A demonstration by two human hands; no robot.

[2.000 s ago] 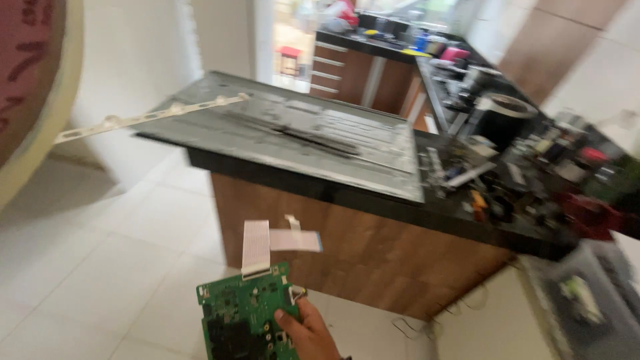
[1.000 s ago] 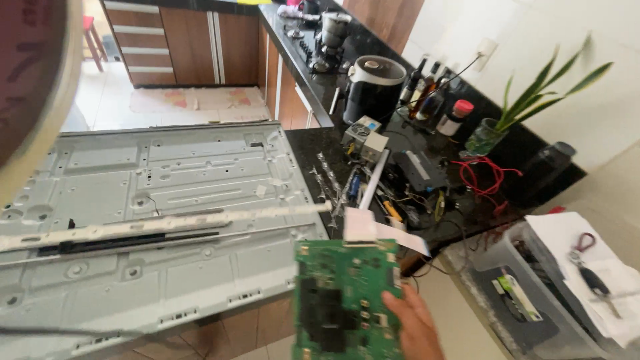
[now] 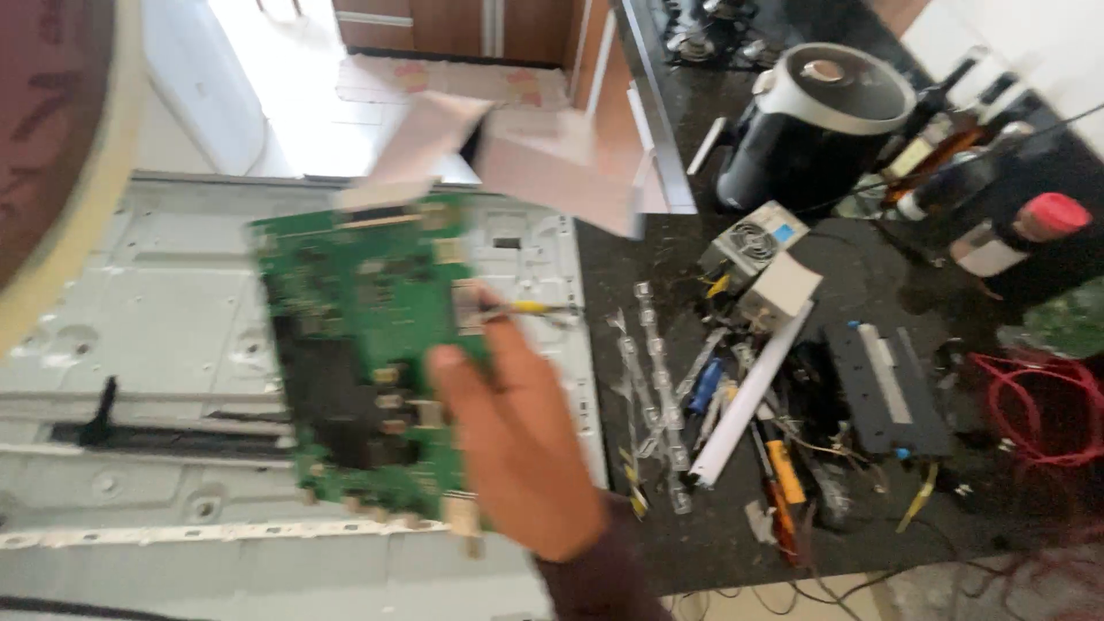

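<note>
A green printed circuit board [image 3: 371,345] is gripped at its right edge by my right hand [image 3: 526,440], thumb on its face. Pale flat ribbon cables [image 3: 543,164] stick out from the board's top connector, and a short lead with a yellow part [image 3: 528,307] shows beside my fingers. Behind and below the board lies a large grey metal panel [image 3: 129,336], bearing a black strip [image 3: 172,440] and a white perforated strip [image 3: 216,532]. My left hand is not in view. The picture is blurred by motion.
On the dark stone counter [image 3: 655,543] at right are clear plastic strips [image 3: 660,371], screwdrivers [image 3: 780,474], a small fan unit [image 3: 755,241], a black box [image 3: 888,388], red cable [image 3: 1044,414], a black appliance [image 3: 815,129] and bottles [image 3: 931,164]. A round reddish object [image 3: 52,129] fills the upper left.
The view has swung toward the panel and counter. My right hand, still holding the board, has moved left, and the board is now over the panel.
</note>
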